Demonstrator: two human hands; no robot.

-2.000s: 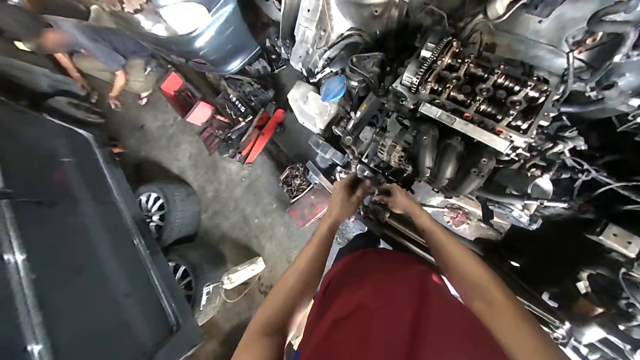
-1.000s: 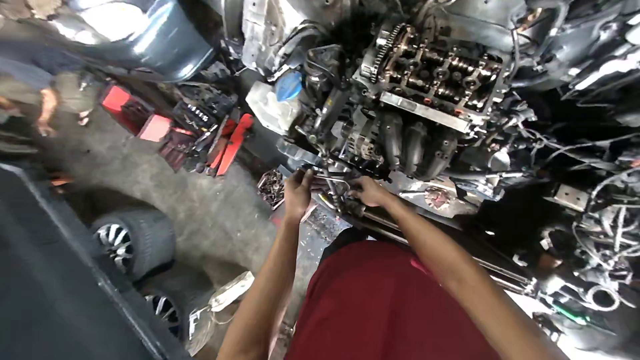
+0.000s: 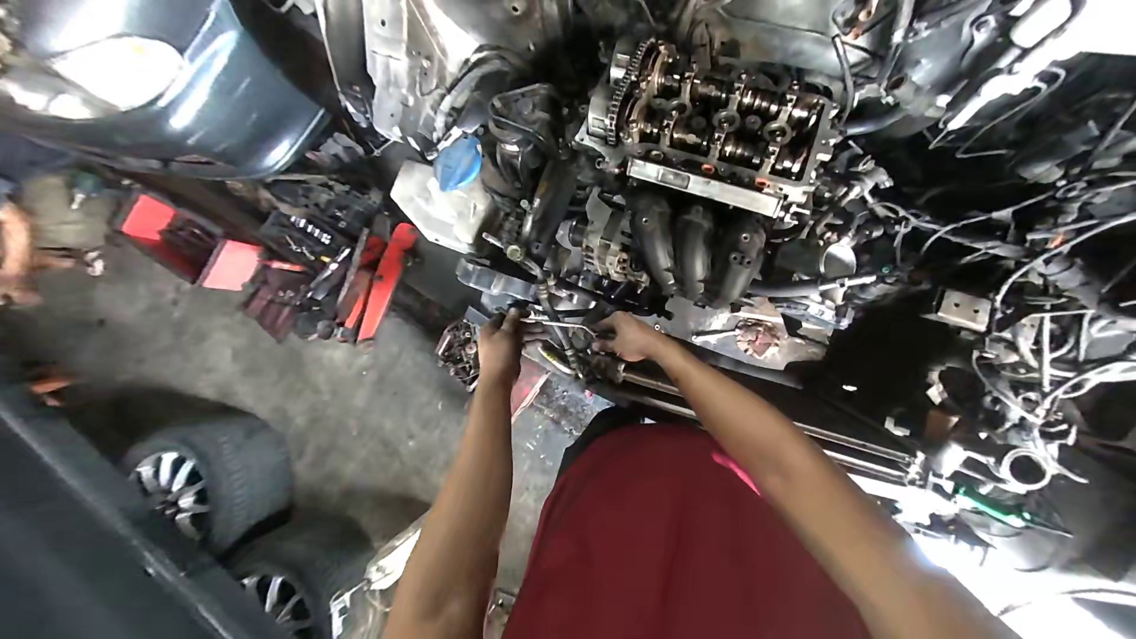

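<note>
My left hand [image 3: 503,342] grips one end of a thin metal rod-like tool [image 3: 559,324] at the front of the engine bay. The tool's other end reaches my right hand [image 3: 624,337], whose fingers are bent around a small part beside a hose; what they hold is too small to tell. Just beyond lie the alternator [image 3: 606,244] and the dark intake manifold runners [image 3: 697,248]. Above these sits the open cylinder head with its camshafts [image 3: 728,120] and a timing sprocket [image 3: 623,93] at its left. A white plastic reservoir with a blue cap [image 3: 457,162] stands left of the alternator.
A red toolbox [image 3: 232,264] and a red floor jack [image 3: 386,280] are on the floor at left, with a container of small metal parts [image 3: 459,353] nearer. Wheels [image 3: 213,475] lie at lower left beside a dark car panel [image 3: 80,532]. Another person's hand [image 3: 16,293] shows at the far left.
My hands have moved apart, and the thin metal tool now shows plainly between them. The view has shifted toward the right. The other person is now mostly out of the frame.
</note>
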